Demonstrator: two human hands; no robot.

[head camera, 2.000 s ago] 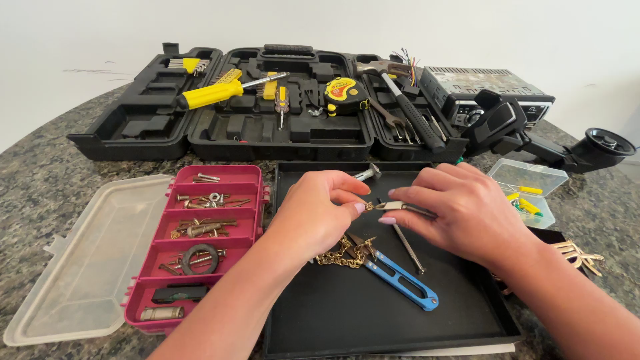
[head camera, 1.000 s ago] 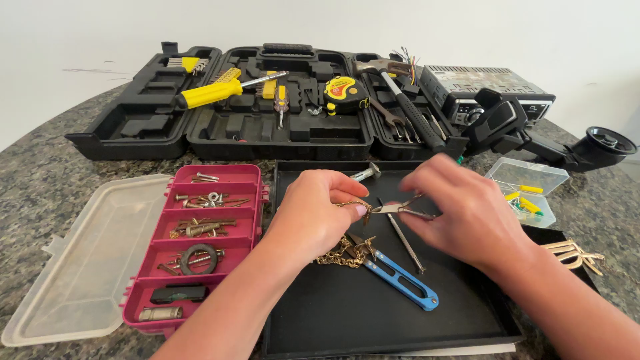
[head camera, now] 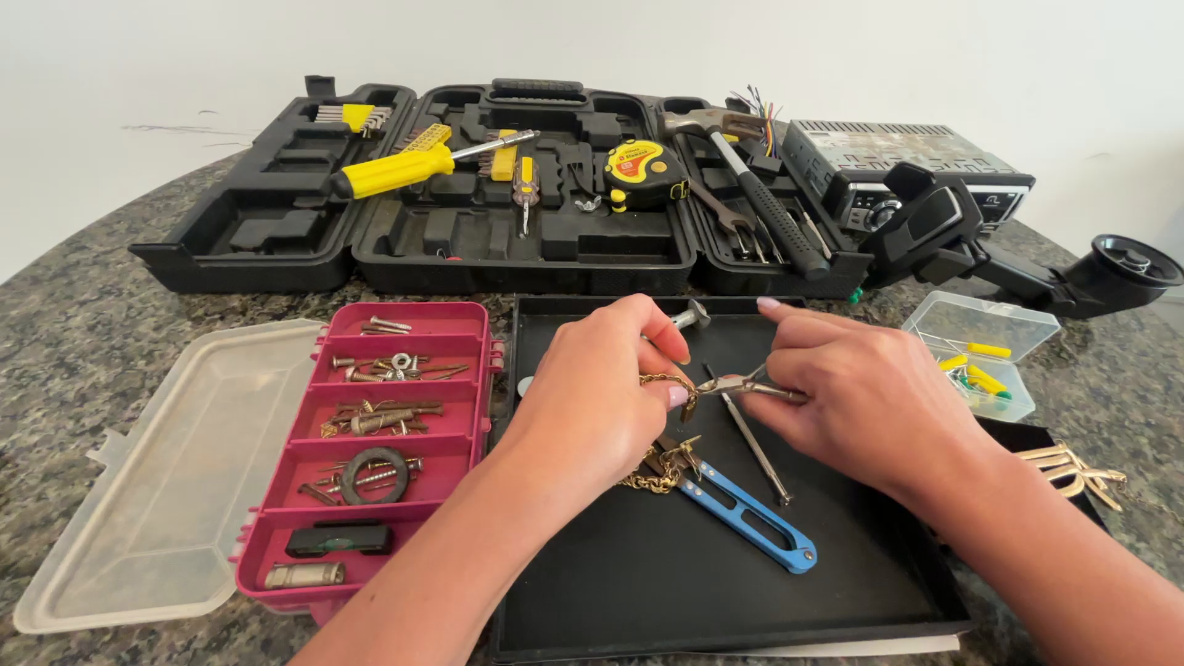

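My left hand (head camera: 615,370) pinches part of a gold-coloured metal chain (head camera: 659,481) between thumb and fingers, above a black tray (head camera: 592,573). More of the chain lies on the tray under that hand. My right hand (head camera: 846,388) grips small metal pliers (head camera: 731,383), whose tips meet the chain beside my left thumb. Blue-handled thread snips (head camera: 754,518) lie on the tray near the chain. A thin metal rod tool (head camera: 754,444) lies beneath the pliers. Behind my left fingers, a large metal bolt or rivet (head camera: 692,315) is partly hidden.
At left stands a pink compartment box (head camera: 388,495) of screws, its clear lid open. An open black tool case (head camera: 518,277) spans the back, with a hammer (head camera: 768,199) and tape measure (head camera: 643,171). A car radio (head camera: 902,171), phone mount (head camera: 934,231) and small clear box (head camera: 1013,402) are at right.
My right hand has shifted its grip on the pliers, and their handles now sit under its fingers. My left hand stays about where it was, holding the chain.
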